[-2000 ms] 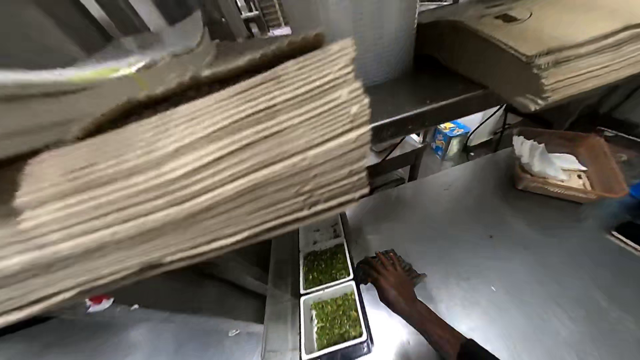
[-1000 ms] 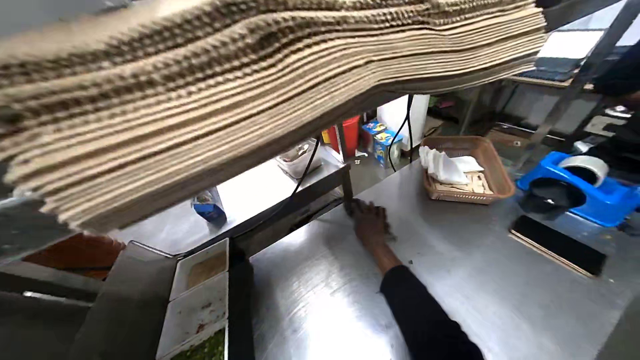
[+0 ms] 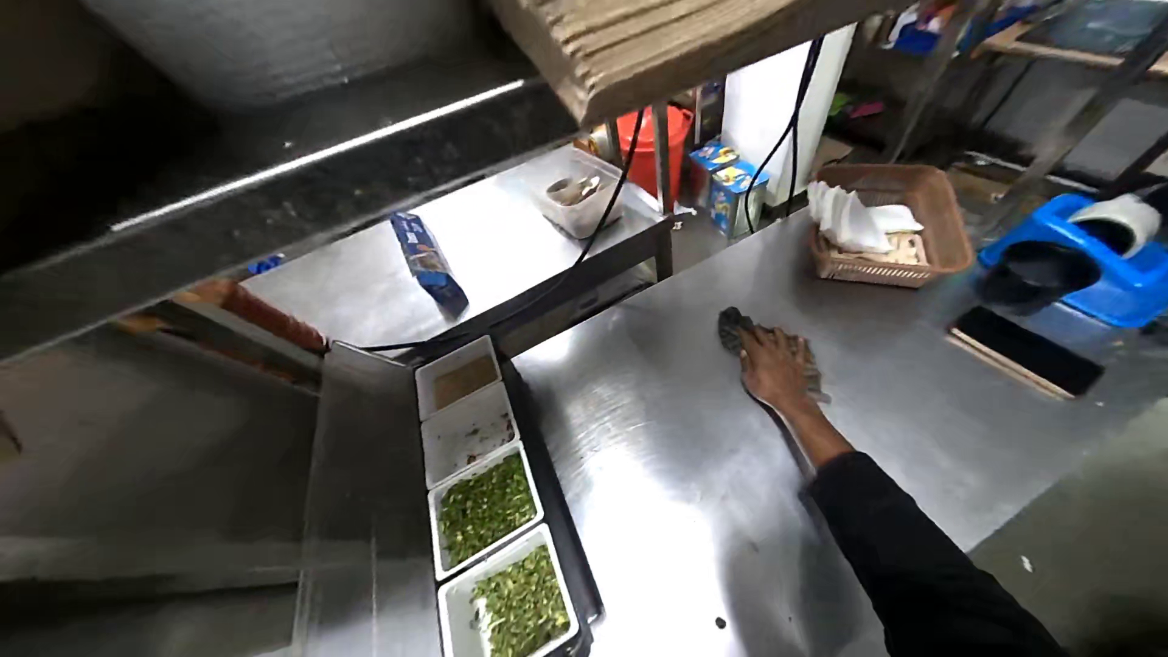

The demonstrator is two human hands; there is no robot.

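My right hand (image 3: 776, 365), in a black sleeve, presses a dark crumpled cloth (image 3: 734, 330) flat on the stainless steel table (image 3: 657, 411). Part of the cloth lies hidden under the palm and shows again beyond the fingers. To the hand's left a row of white containers stands along the table edge, two of them with chopped green leaves (image 3: 488, 506). A brown plastic basket (image 3: 949, 219) with white paper tissues (image 3: 844, 217) and flat wooden pieces is beyond the hand, to its right. My left hand is out of view.
A steel shelf (image 3: 365, 164) with stacked cardboard (image 3: 675, 46) hangs overhead. At the right are a blue plastic holder (image 3: 1122, 283) with tape and a dark phone-like slab (image 3: 1027, 351). Behind stands another steel counter (image 3: 493, 228) with a clear plastic tub (image 3: 593, 205). Black cables (image 3: 602, 224) hang down between.
The view has swung considerably. My right hand and the cloth were beside the green-filled containers two seconds ago; now they are farther along the table, away from those containers.
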